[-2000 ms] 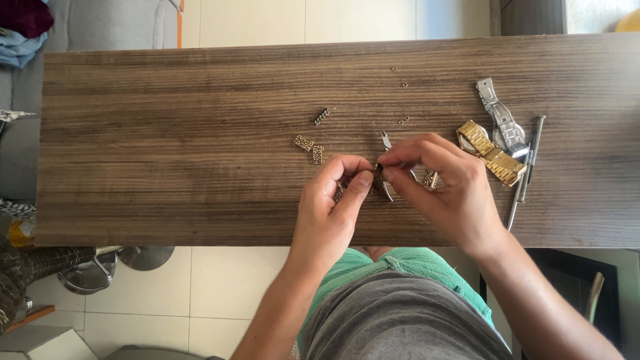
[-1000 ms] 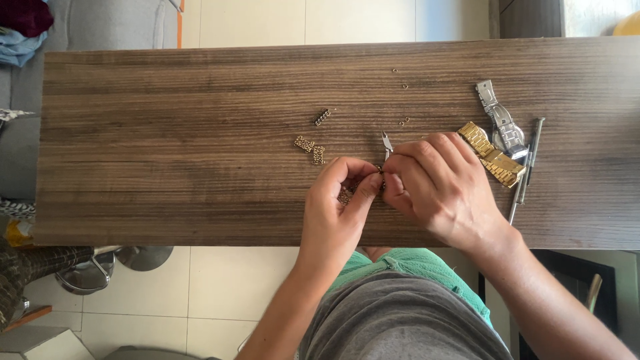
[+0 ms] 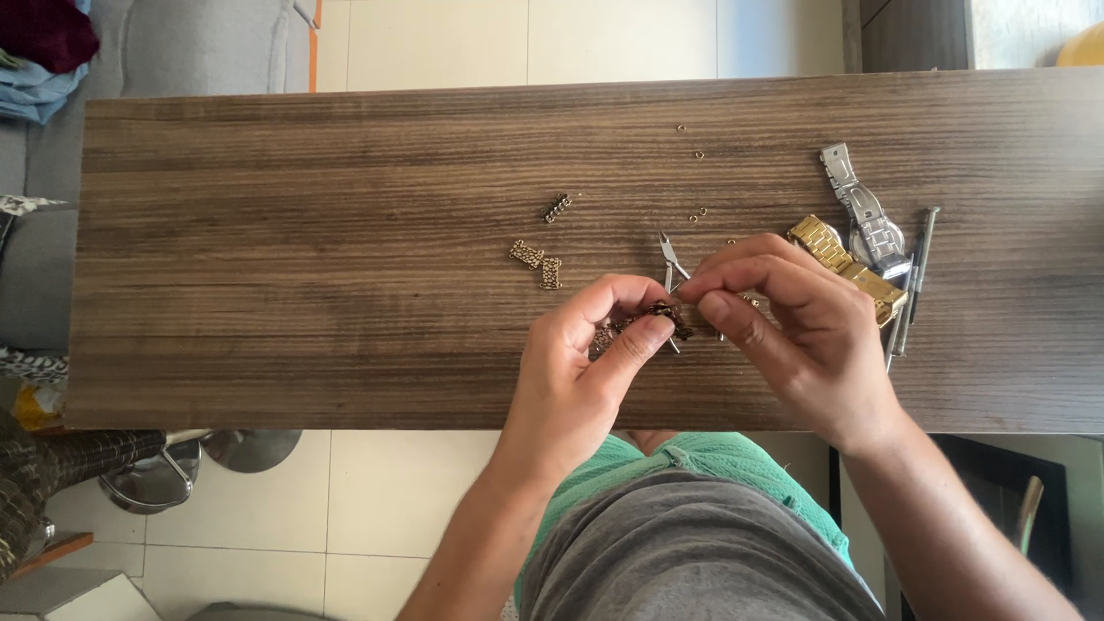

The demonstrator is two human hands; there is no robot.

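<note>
Between its thumb and fingers my left hand (image 3: 582, 366) holds a dark bronze-coloured bracelet of metal links (image 3: 662, 312), part of which hangs inside the palm. My right hand (image 3: 789, 332) is just right of it, thumb near the curled index finger; whether a small piece is pinched there cannot be made out. Small pliers (image 3: 668, 250) lie on the table beyond the fingertips, jaws away from me, handles partly hidden by the hands. Patterned metal links (image 3: 536, 262) and a dark beaded link piece (image 3: 556, 207) rest to the left. Small jump rings (image 3: 699, 155) lie further back.
At the right of the wooden table (image 3: 302, 259) are a gold-coloured watch (image 3: 824, 244), a silver-coloured watch (image 3: 865, 210) and slim metal rods or tools (image 3: 923, 259). The near table edge runs by my waist. A bar stool (image 3: 155, 474) stands below left, a grey sofa (image 3: 207, 43) beyond.
My right thumb and fingertips have come away from the bracelet, leaving a small gap; one and two seconds ago both hands were together at it. My left hand keeps its hold.
</note>
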